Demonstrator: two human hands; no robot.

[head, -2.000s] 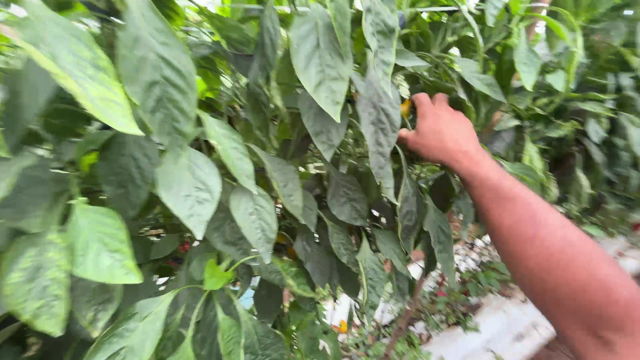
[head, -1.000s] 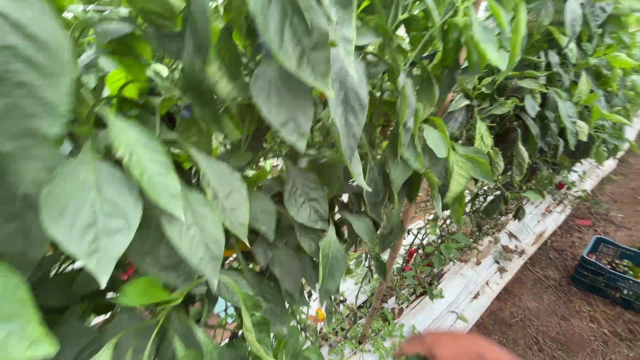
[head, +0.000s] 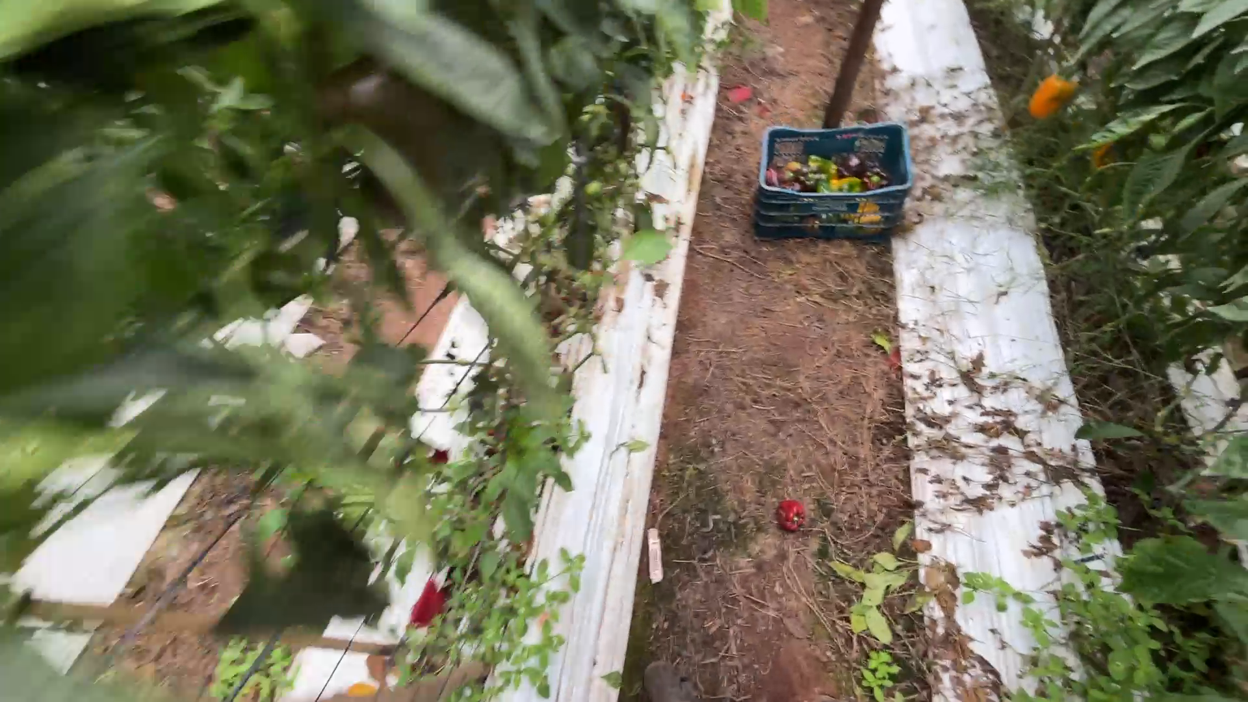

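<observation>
Neither my left hand nor my right hand shows in the head view. Blurred pepper plant leaves (head: 175, 273) fill the left side, close to the camera. A blue plastic crate (head: 829, 207) stands on the dirt path further along, with red, green, yellow and dark peppers (head: 838, 177) in it. One red pepper (head: 791, 515) lies on the soil nearer to me. An orange pepper (head: 1053, 96) hangs at the plants on the right.
White plastic mulch strips (head: 624, 390) (head: 975, 292) border the path on both sides. Dry leaves litter the right strip. A dark post (head: 854, 63) rises behind the crate. The tip of a shoe (head: 670, 682) shows at the bottom edge.
The view has swung right and down to the path. The hand that was at the foliage, then low at the bottom edge, has left the view.
</observation>
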